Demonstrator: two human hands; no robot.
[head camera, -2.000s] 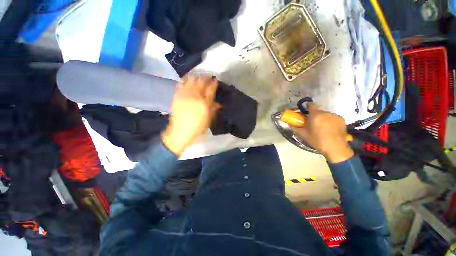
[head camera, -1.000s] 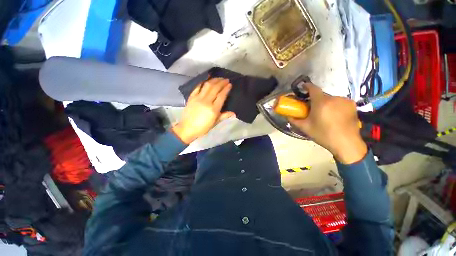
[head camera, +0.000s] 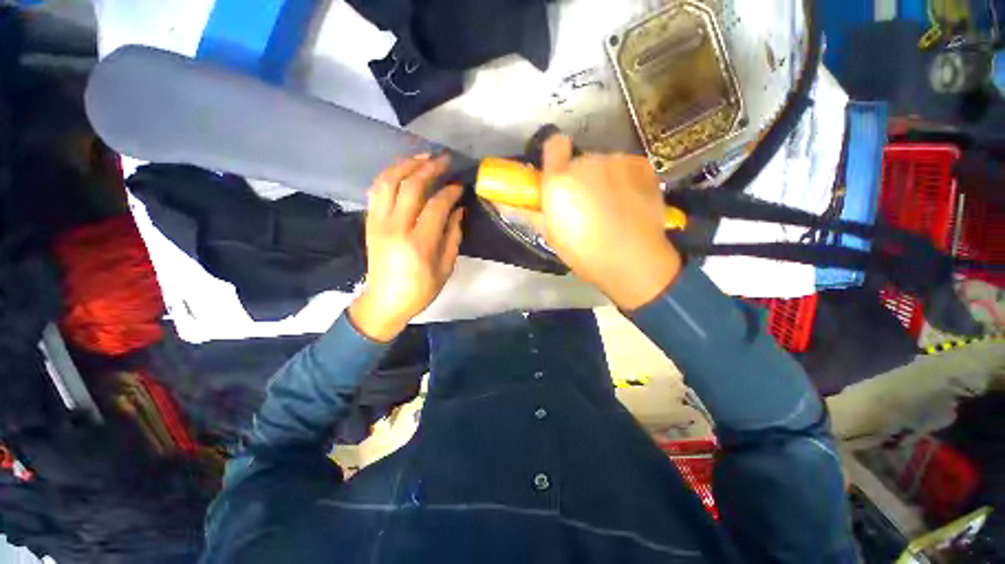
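The long grey padded sleeve board (head camera: 254, 121) runs from upper left toward the middle. A black garment piece (head camera: 482, 234) lies over its right part, mostly hidden under my hands and the iron. The steam iron (head camera: 509, 185) has an orange handle and rests over the piece; its sole is hidden. My right hand (head camera: 606, 215) is closed around the iron's handle. My left hand (head camera: 410, 237) lies on the left edge of the piece, fingers bent; whether it pinches the cloth is hidden.
The metal iron rest (head camera: 681, 83) stands at the far side of the table. Black garments lie beyond (head camera: 474, 39) and below the board (head camera: 242, 242). A blue bar (head camera: 259, 39) is at upper left. Black hoses (head camera: 782, 226) trail right toward red crates (head camera: 920, 193).
My right hand has moved left with the iron, from beside the black piece onto it. My left hand has shifted slightly left and its fingers are more bent. The view has shifted.
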